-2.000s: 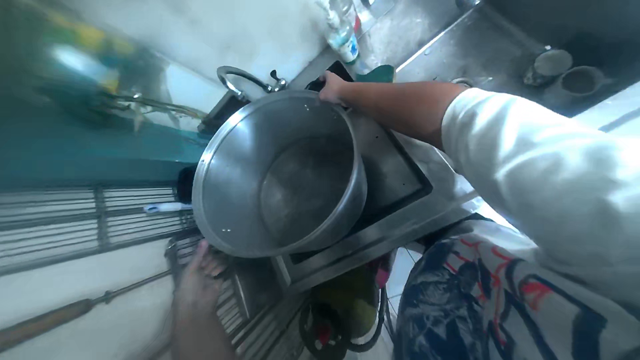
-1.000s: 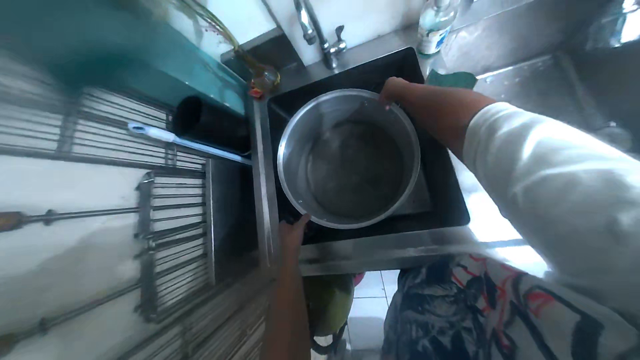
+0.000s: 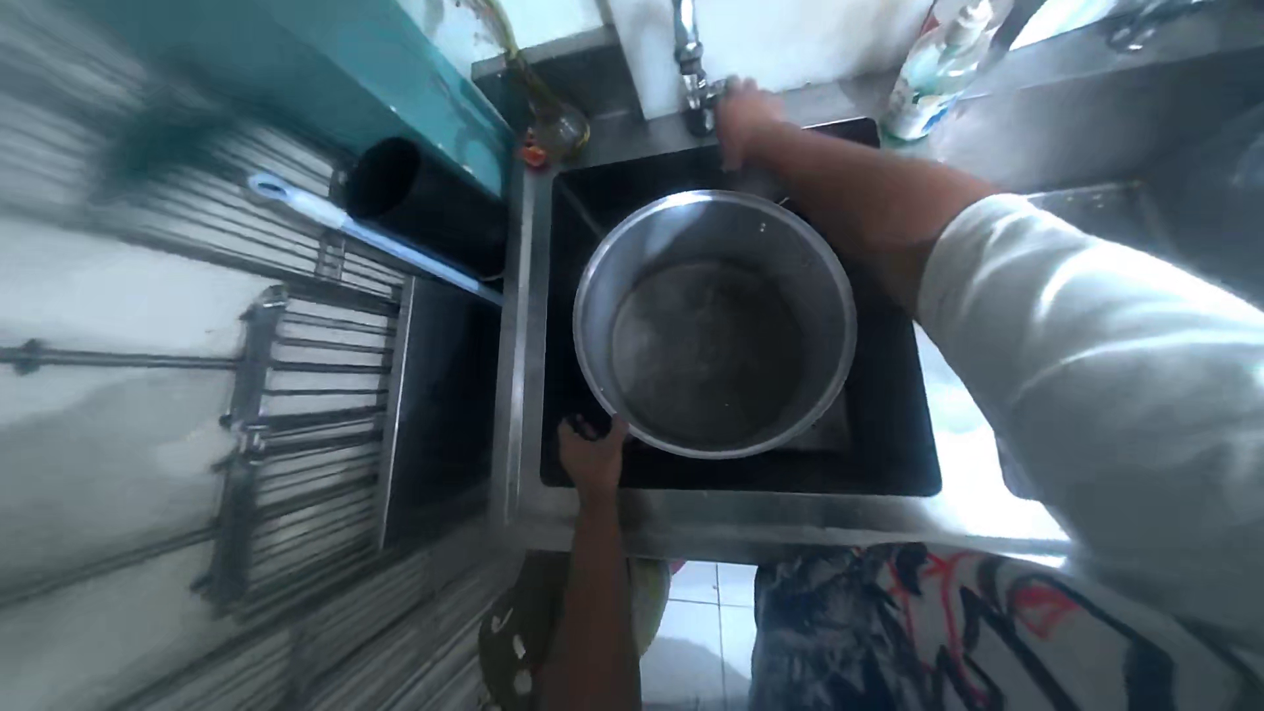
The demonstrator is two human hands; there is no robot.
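A large round metal pot point(image 3: 706, 346) stands in the dark basin of a sink point(image 3: 889, 434). At the pot's lower left rim is my left hand point(image 3: 594, 449), its thumb against the outer edge and its fingers down beside the wall. My right hand point(image 3: 746, 114) is off the pot, reaching to the handle of the chrome faucet point(image 3: 691, 69) at the back of the sink; the fingers are blurred, and their hold on the handle cannot be told. Whether water lies on the pot's grey bottom is unclear.
Right of the faucet stands a clear bottle with a pump point(image 3: 933, 79). A glass vase point(image 3: 561, 130) with a stem sits at the back left corner. Left of the sink are a black cylindrical container point(image 3: 434, 202), a long-handled light blue tool point(image 3: 370, 232) and a metal rack point(image 3: 326, 395).
My right hand has let go of the pot's far rim and moved to the faucet. The pot, tilted two seconds ago, now sits level in the basin. My left hand stays at its near rim.
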